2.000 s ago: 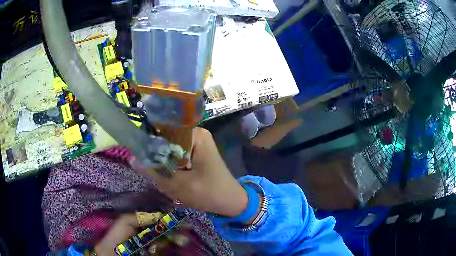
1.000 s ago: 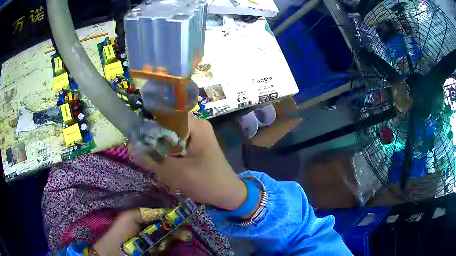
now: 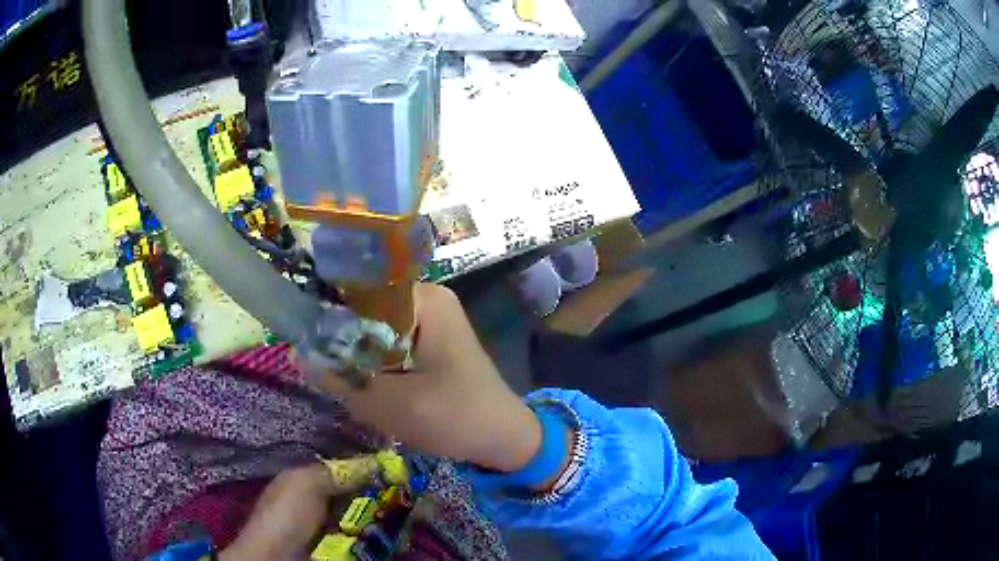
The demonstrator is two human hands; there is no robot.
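My right hand (image 3: 444, 395) is closed around the orange lower part of the glue dispensing gun (image 3: 353, 137), a silver ribbed block above an orange bracket. Its lower end is crusted. A thick grey supply hose (image 3: 164, 164) curves from the top left down to that end. My left hand (image 3: 287, 506) holds a power supply board (image 3: 359, 513) with yellow blocks low over my patterned lap. The fingertips are partly hidden and blurred at the board. The gun's lower end is above the board; whether they touch cannot be told.
The cream work panel (image 3: 66, 208) on the left bears boards (image 3: 142, 285) in rows. A white carton (image 3: 537, 142) lies beside it. A black tote with yellow characters (image 3: 49, 82) is top left. Round white tubs (image 3: 557, 274) are in an open box below. A large fan (image 3: 887, 197) stands right.
The gun rose, then came down a little with my right hand. My left hand and the board shifted right and turned, and the board now stands more steeply. The view moved slightly.
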